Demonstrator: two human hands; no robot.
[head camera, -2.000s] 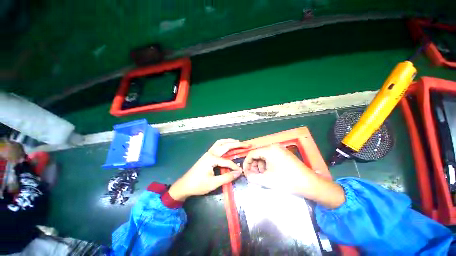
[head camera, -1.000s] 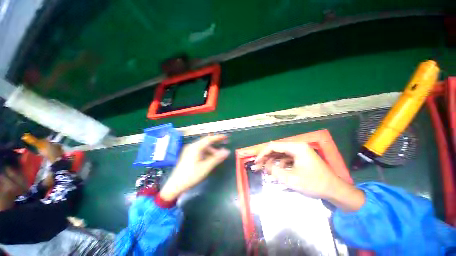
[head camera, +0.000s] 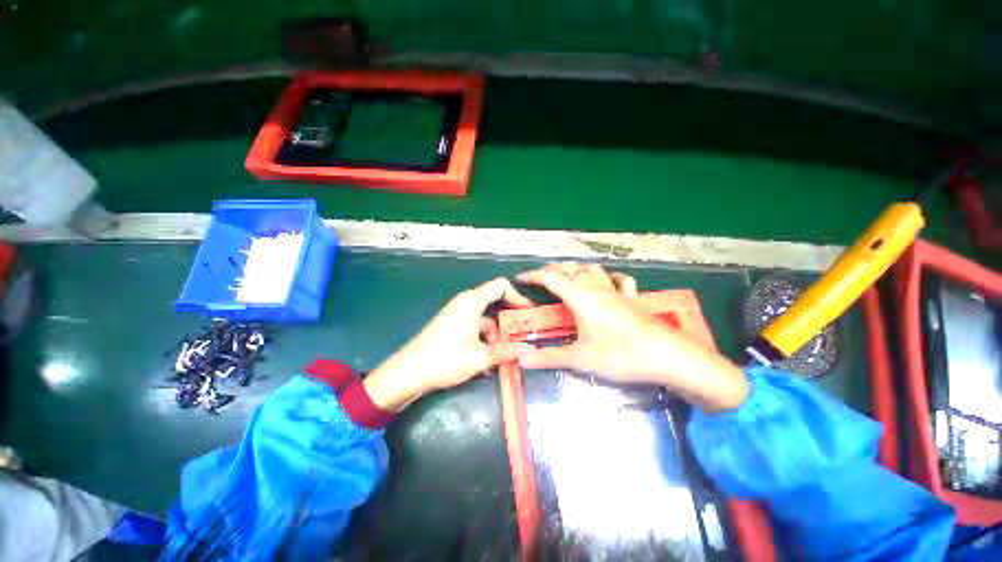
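A tablet (head camera: 615, 461) with a bright, glaring silvery surface lies in a red frame (head camera: 516, 445) in front of me. My left hand (head camera: 456, 343) is at the frame's upper left corner, with thumb and fingers around the edge. My right hand (head camera: 604, 329) lies over the frame's upper edge, its fingertips close to my left fingertips. Whether a small part is between my fingers is hidden. The yellow electric screwdriver (head camera: 846, 280) rests across the round screw dish (head camera: 815, 349) to the right.
A blue bin (head camera: 311, 269) with white pieces stands at the left, with a pile of small black parts (head camera: 218, 362) before it. Another framed tablet (head camera: 374, 132) lies on the green conveyor beyond the pale rail (head camera: 440, 236). More red frames (head camera: 912, 362) are at right. A sleeve (head camera: 49, 516) shows lower left.
My left hand has moved back from the side to the frame's corner, and my right hand has shifted over its upper edge. The view has turned, and the neighbouring worker has mostly left it.
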